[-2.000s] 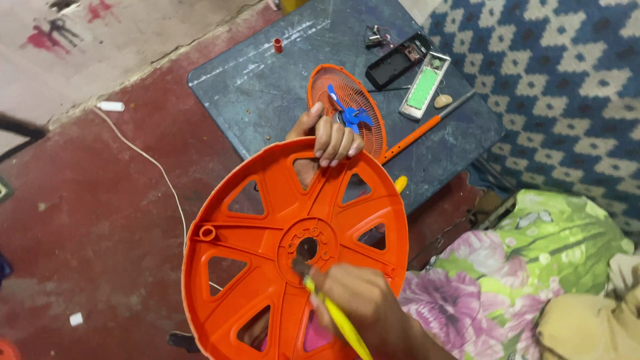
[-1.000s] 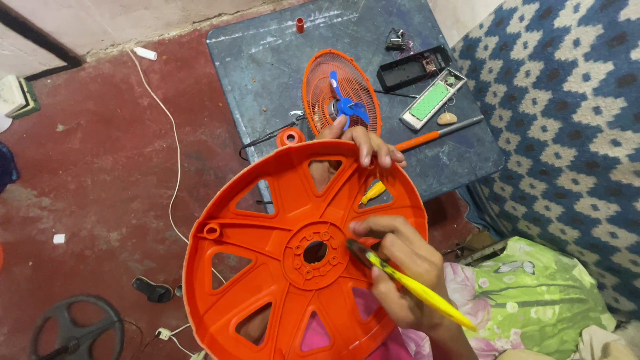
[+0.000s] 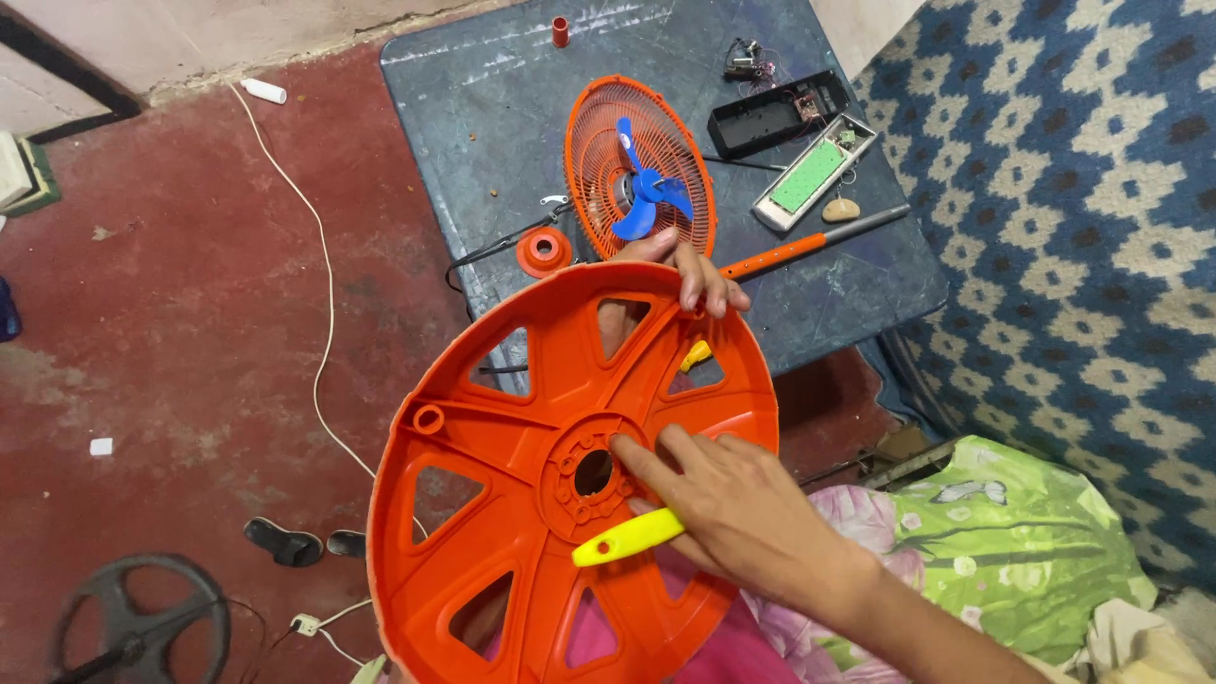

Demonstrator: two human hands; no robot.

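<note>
A round orange plastic fan base (image 3: 456, 551) with triangular openings is tilted up in front of me, its ribbed underside showing. My left hand (image 3: 698, 275) grips its far rim, fingers over the edge. My right hand (image 3: 731, 494) holds a brush by its yellow handle (image 3: 627, 537), its fingers by the centre hole; the bristles are hidden. Beyond the rim, on the table, an orange fan guard (image 3: 589, 161) with blue blades (image 3: 648, 190) leans beside an orange round collar (image 3: 544, 251). An orange and grey pole (image 3: 817, 242) lies to their right.
The blue-grey table (image 3: 475, 114) bears an opened black case (image 3: 760, 119), a light casing with a green panel (image 3: 807, 176), loose electronic parts (image 3: 749, 65) and a small orange tube (image 3: 560, 32). A white cable (image 3: 328, 256), sandals (image 3: 283, 543) and a black wheel-shaped base (image 3: 142, 608) are on the red floor.
The brush handle pointed down and right from my right hand; now it points left across the fan base. My left hand still holds the rim.
</note>
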